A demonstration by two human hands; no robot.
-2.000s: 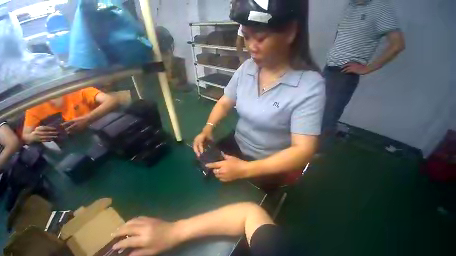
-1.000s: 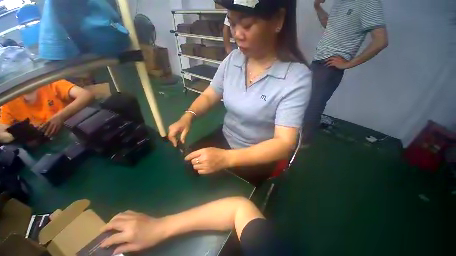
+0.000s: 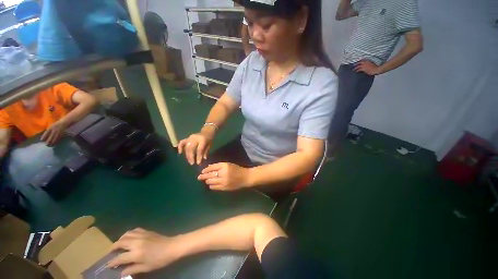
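Note:
My right hand (image 3: 141,253) is at the bottom left, with its fingers over a flat black card (image 3: 100,266) with thin pale lines. The card lies against the brown inside of an open box (image 3: 82,250), whose flaps stand up. The card's lower edge is cut off by the frame. A small white patch shows below my fingers. Left of this box, a black-and-white printed piece (image 3: 37,245) lies by another open brown box (image 3: 13,234). My left hand is out of the picture.
The dark green table (image 3: 164,201) holds stacked black boxes (image 3: 112,139) at the far left. A worker in grey sits across the right corner, one in orange at the far left. A pale post (image 3: 155,87) rises at the table's far edge. Another person stands behind.
The view has turned right, so things appear farther left. My right hand stays at the box, and more of the black card shows. The orange-clad worker's hands have lowered, with the dark piece no longer seen.

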